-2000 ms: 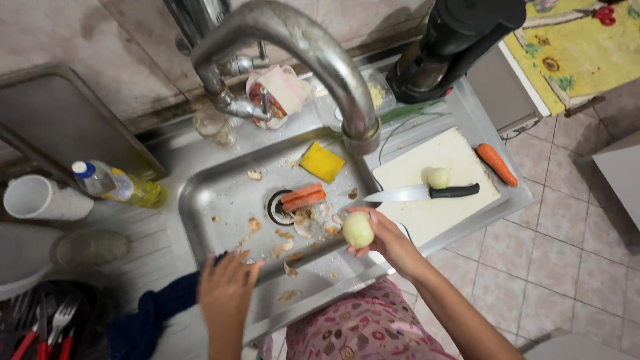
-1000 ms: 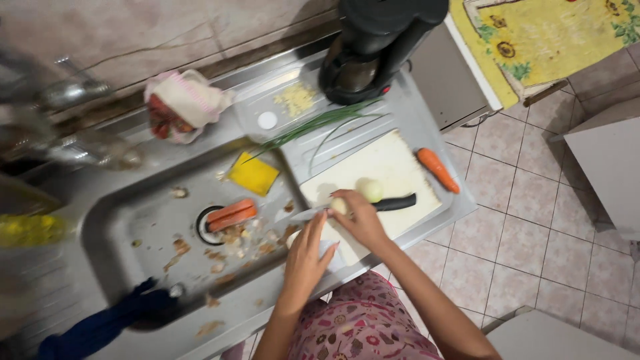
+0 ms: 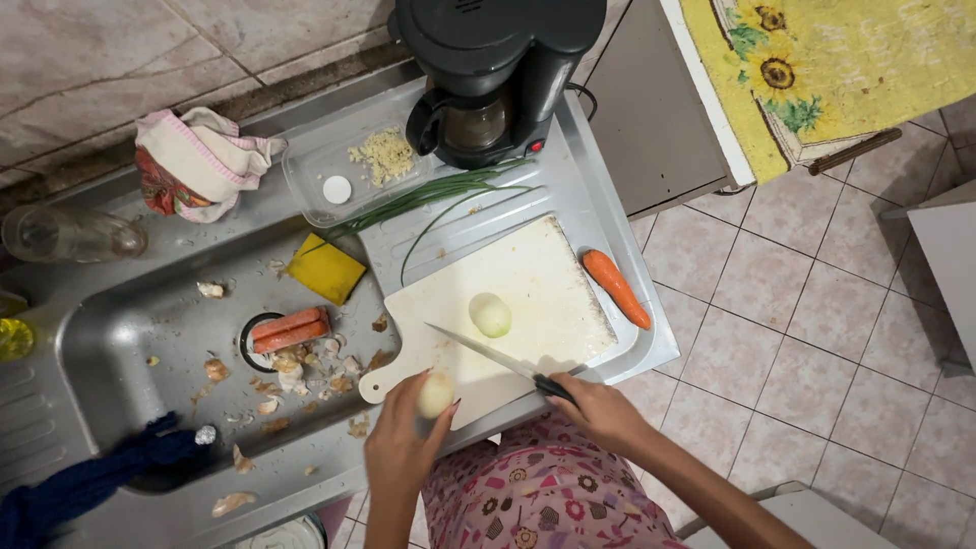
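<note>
My left hand (image 3: 408, 427) holds a peeled onion (image 3: 435, 394) at the near left part of a white cutting board (image 3: 526, 259). In my right hand (image 3: 598, 408) is the black handle of a kitchen knife (image 3: 488, 352), its blade pointing left above the board. A second peeled onion (image 3: 490, 315) lies on the board beyond the blade. An orange carrot (image 3: 616, 289) rests on the drainboard along the board's right edge. Green onion stalks (image 3: 427, 196) lie behind the board.
The steel sink (image 3: 183, 305) on the left holds a yellow sponge (image 3: 326, 269), orange-red sticks (image 3: 290, 329) and peelings. Behind stand a plastic tray (image 3: 305, 183) with chopped bits, a coffee maker (image 3: 496, 69) and a bundled cloth (image 3: 200, 164). A glass (image 3: 72, 234) and dark blue cloth (image 3: 99, 476) are at left.
My right hand has taken hold of the knife, which lay on the board two seconds ago. The onion seen in my right hand then is now in my left. The view has shifted right.
</note>
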